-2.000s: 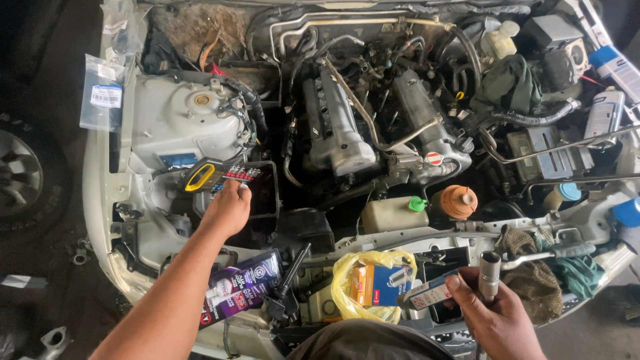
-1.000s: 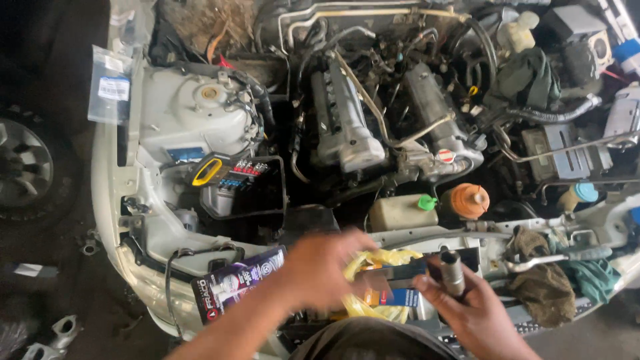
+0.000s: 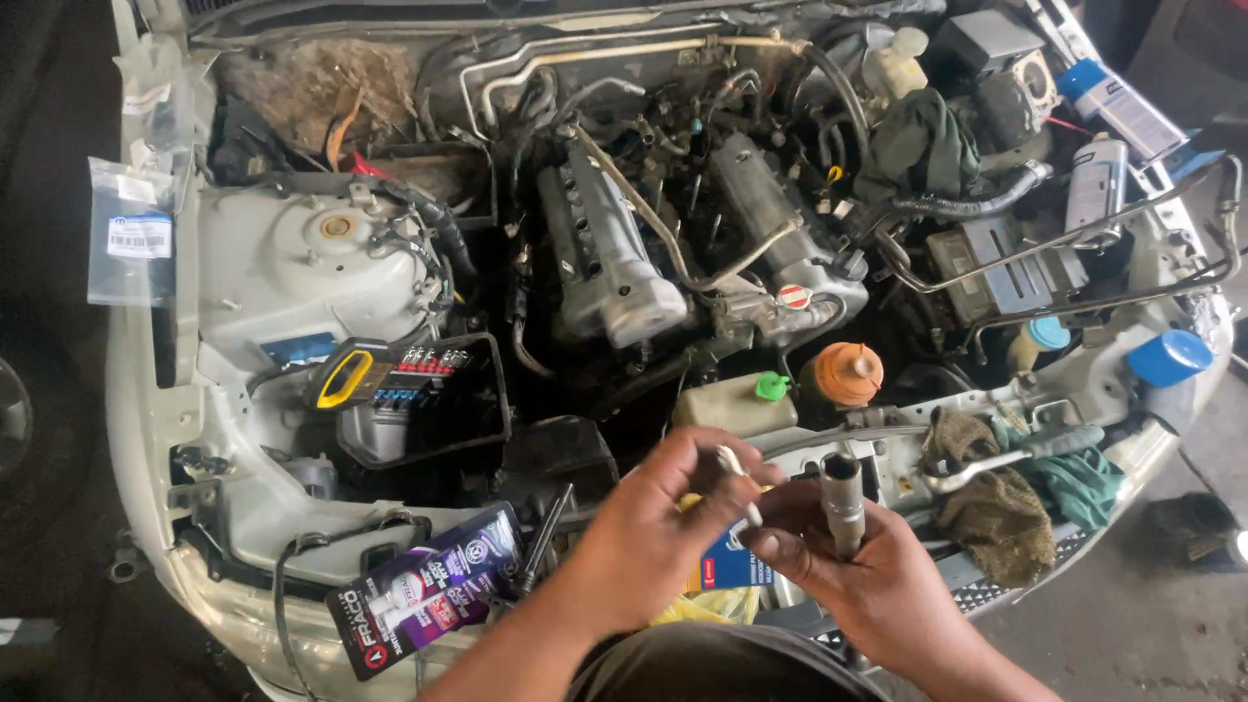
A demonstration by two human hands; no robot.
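Observation:
Above the car's front edge my left hand (image 3: 673, 507) pinches a small white piece (image 3: 738, 485), possibly part of a spark plug, between thumb and fingers. Close beside it, my right hand (image 3: 868, 565) holds an upright metal socket (image 3: 842, 502) against its palm, and its fingertips reach the lower end of the white piece. Partly hidden under my hands are a blue and orange box (image 3: 726, 565) and a yellow plastic bag (image 3: 712, 606). A ratchet (image 3: 1014, 456) rests on rags (image 3: 994, 522) to the right. The engine's valve covers (image 3: 614, 263) lie beyond my hands.
A socket set (image 3: 409, 375) in a holder stands at left near a carded sealant tube (image 3: 429, 590). An orange-capped reservoir (image 3: 843, 375) and a green-capped tank (image 3: 736, 405) are just beyond my hands. Metal pipes (image 3: 1092, 229) cross the battery side, near spray cans (image 3: 1097, 180).
My left hand has moved from the socket set to beside my right hand, where it now pinches the white piece. The small box seen earlier in my right hand no longer shows there.

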